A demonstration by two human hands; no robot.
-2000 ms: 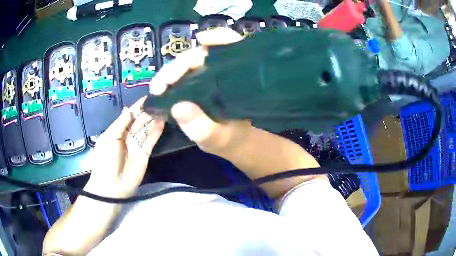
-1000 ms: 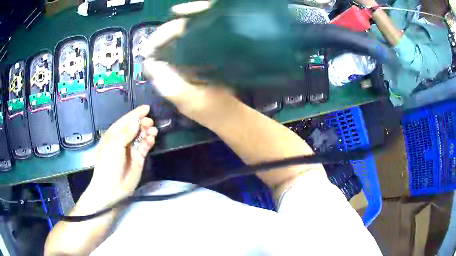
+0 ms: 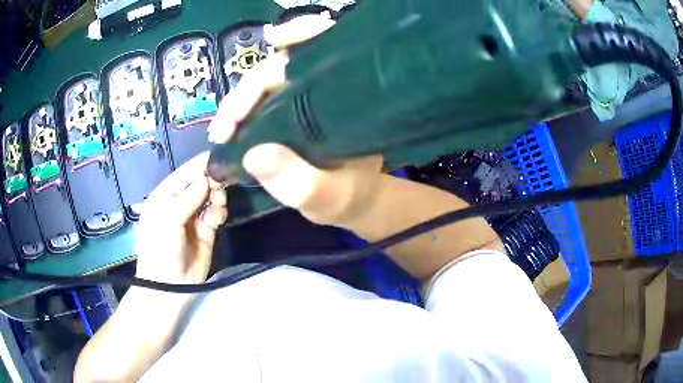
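Observation:
My right hand (image 3: pixel 299 176) is shut on a large dark-green electric screwdriver (image 3: pixel 419 82), held level with its narrow tip pointing left. My left hand (image 3: pixel 176 213) is half curled, palm up, with its fingertips at the tool's tip. Small silver screws (image 3: pixel 204 209) show faintly between its fingers. Several open black lock housings (image 3: pixel 86 179) lie side by side behind my hands, each with a star-like metal piece (image 3: pixel 131 93), a green circuit board (image 3: pixel 135 135) and red wires. The tool hides the housings to the right.
The black power cord (image 3: pixel 419 228) crosses over both forearms. A blue crate (image 3: pixel 550 168) with black parts stands below the bench at right, beside another blue crate (image 3: pixel 651 224) and brown cardboard (image 3: pixel 618 299). A person's light-green sleeve (image 3: pixel 610 86) shows at upper right.
From one second ago, my right hand has brought the screwdriver down and back to my left fingertips. The cord now arcs at the right. The view has shifted slightly.

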